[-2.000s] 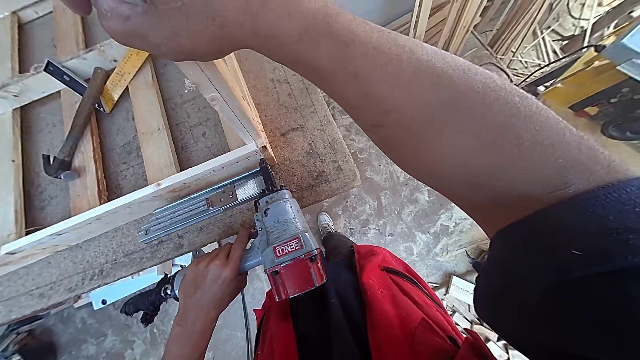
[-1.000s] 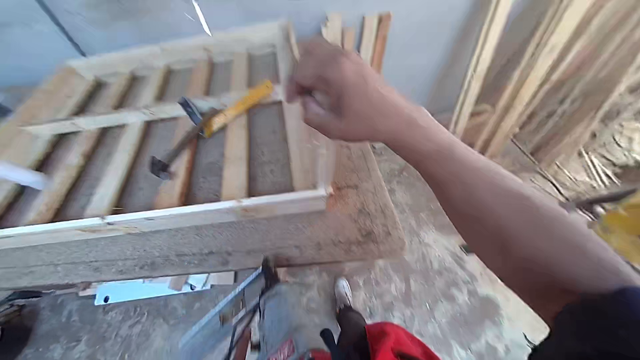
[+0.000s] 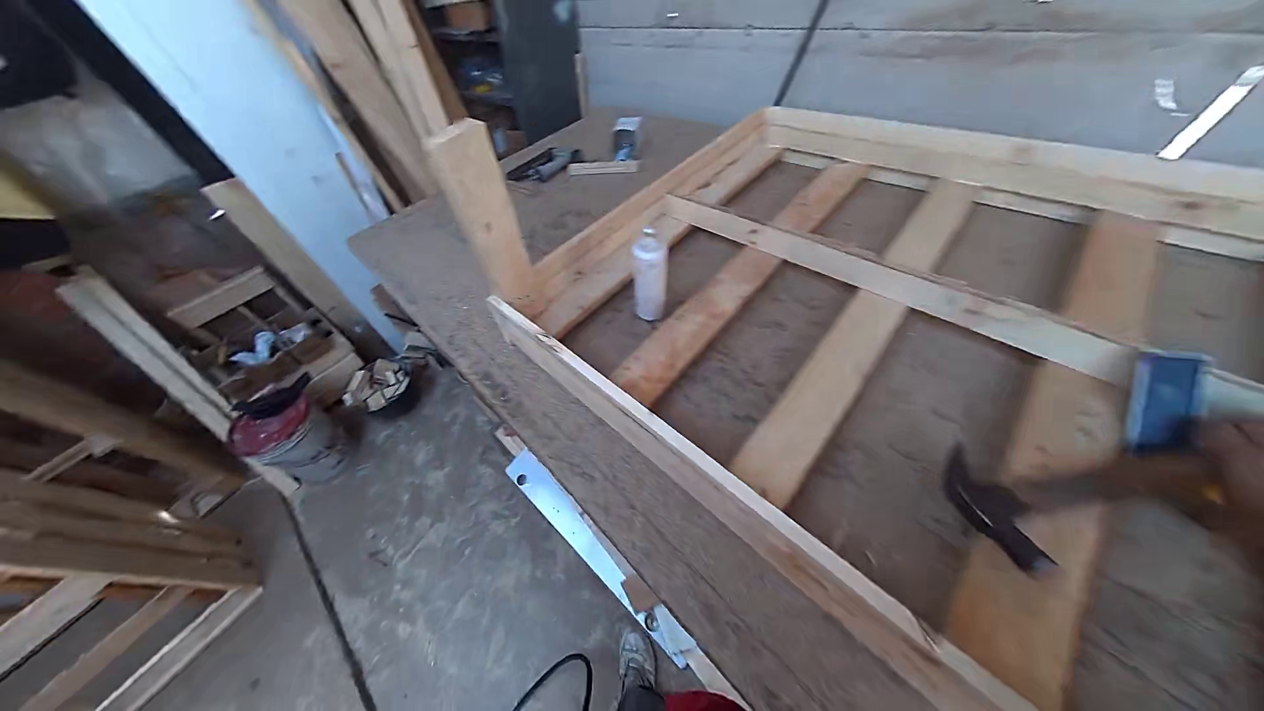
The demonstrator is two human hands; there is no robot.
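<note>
My right hand (image 3: 1229, 469), blurred and cut off by the right edge, is at the handle end of a claw hammer (image 3: 1002, 513). Whether its fingers are closed on the handle cannot be told. Beside it, the dark stock of a square (image 3: 1165, 400) rests near the middle rail of a slatted wooden frame (image 3: 908, 281). The hammer head is over a wide slat. Within the frame, a white bottle or can (image 3: 649, 275) stands upright between slats. A short wooden post (image 3: 481, 212) rises at the frame's near left corner. My left hand is out of view.
The workbench (image 3: 425, 267) carries the frame and, farther back, a grey tool (image 3: 555, 163). Boards lean at the upper left. A bucket (image 3: 286, 430), wooden frames (image 3: 118, 543) and a container of wood offcuts (image 3: 380, 385) stand left. A black hose (image 3: 558, 676) lies on the floor.
The view has swung far left. My left hand held a red and grey nail gun two seconds ago; both are now out of view. My right hand, earlier raised over the frame's edge, is now by the hammer handle.
</note>
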